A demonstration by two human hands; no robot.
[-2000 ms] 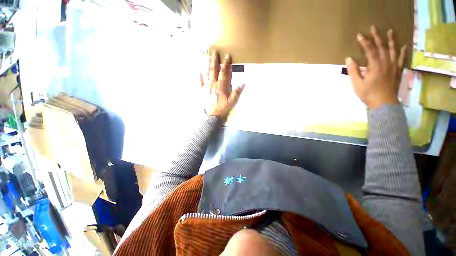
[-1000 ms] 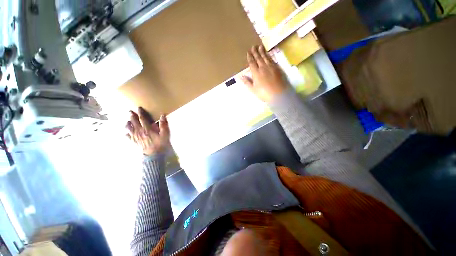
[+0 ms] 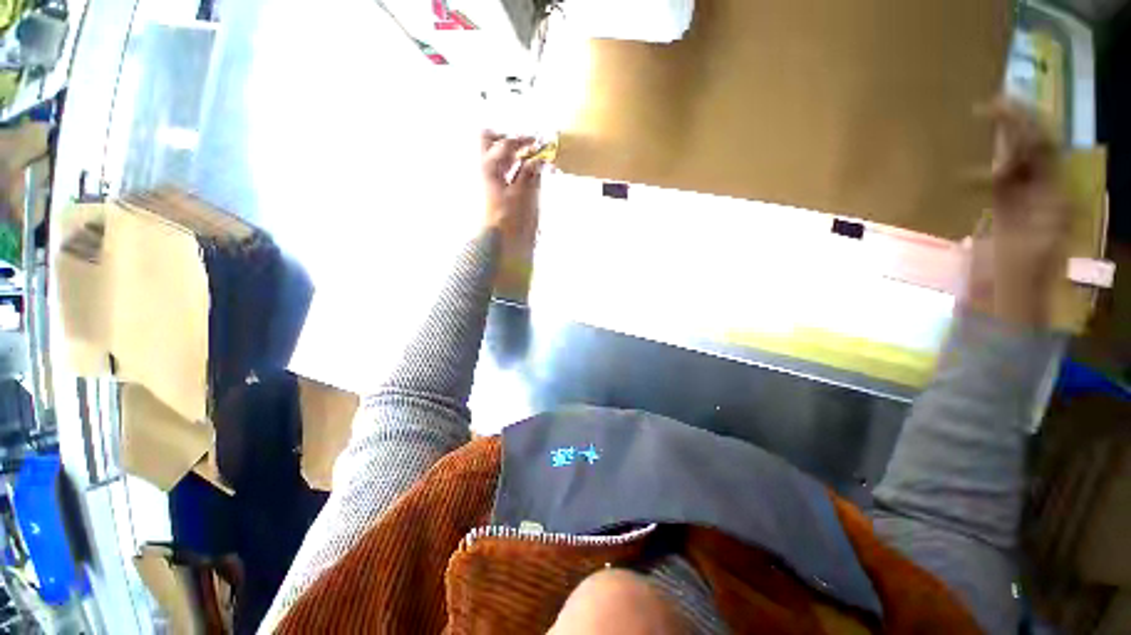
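Observation:
A large flat tan panel (image 3: 794, 112) lies on the white jig board (image 3: 695, 267), covering its upper part. Two small black rectangles show on the board just below the panel's near edge. My left hand (image 3: 511, 161) is at the panel's lower left corner, fingers bent, with a small yellowish bit at the fingertips; glare hides whether it grips the panel. My right hand (image 3: 1023, 205) is blurred at the panel's right edge; its fingers cannot be made out clearly.
A stack of tan panels (image 3: 161, 298) with dark sides stands on the left. The glaring white machine bed (image 3: 360, 161) lies left of the board. Red logo marks (image 3: 454, 15) show at the top. A dark grey tabletop (image 3: 744, 403) is before me. Blue material (image 3: 1098, 387) is at the right.
The view has swung back from the machine head on the left. My left hand's fingers, flat and spread before, are now bent at the panel's corner. My right hand has moved to the panel's right edge.

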